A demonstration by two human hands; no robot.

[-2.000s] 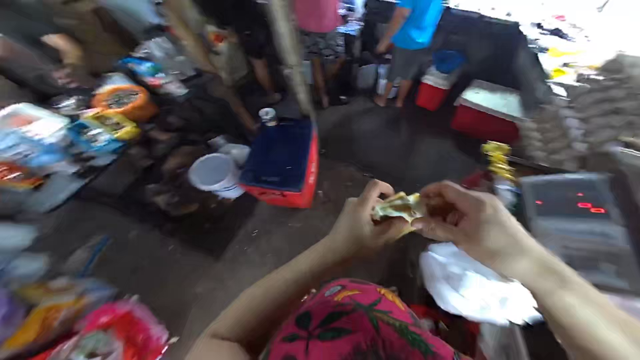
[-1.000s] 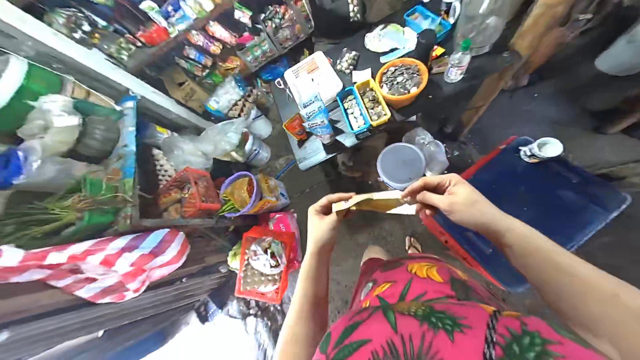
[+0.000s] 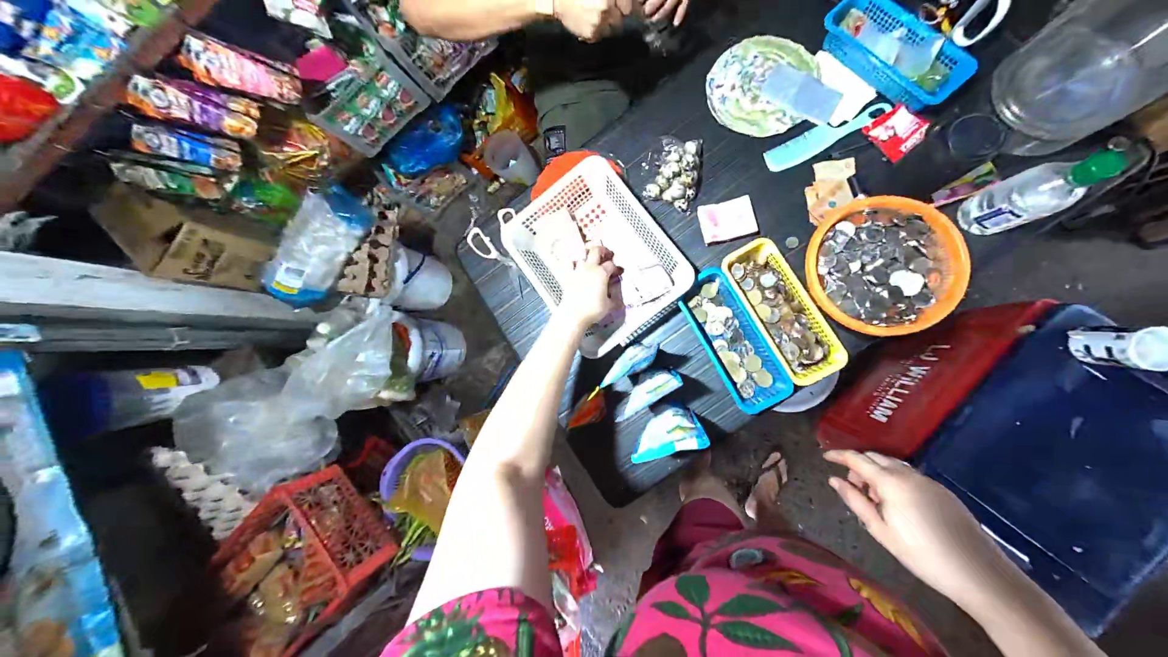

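My left hand (image 3: 595,285) reaches into a white plastic basket (image 3: 671,246), its fingers on or near paper notes (image 3: 643,285) inside; whether they grip one is hidden. To the right of that basket are a blue basket (image 3: 774,399) and a yellow basket (image 3: 832,363), both with coins, and an orange bowl (image 3: 956,265) full of coins. My right hand (image 3: 890,502) hangs in the air beside the red and blue cooler box (image 3: 1022,456), fingers apart, with nothing in it. Small blue-and-white packets (image 3: 671,431) lie at the near edge of the dark table (image 3: 584,447).
A plastic bottle with a green cap (image 3: 1031,196), a patterned plate (image 3: 750,87) and a light-blue comb (image 3: 812,144) lie at the back right. Another person's hands (image 3: 602,14) show at the top. A red crate (image 3: 315,547) and plastic bags (image 3: 260,429) stand at the left.
The view has turned and come nearer the table. My hands, together on paper notes before, are now apart; the left is in the white basket, and the right is empty.
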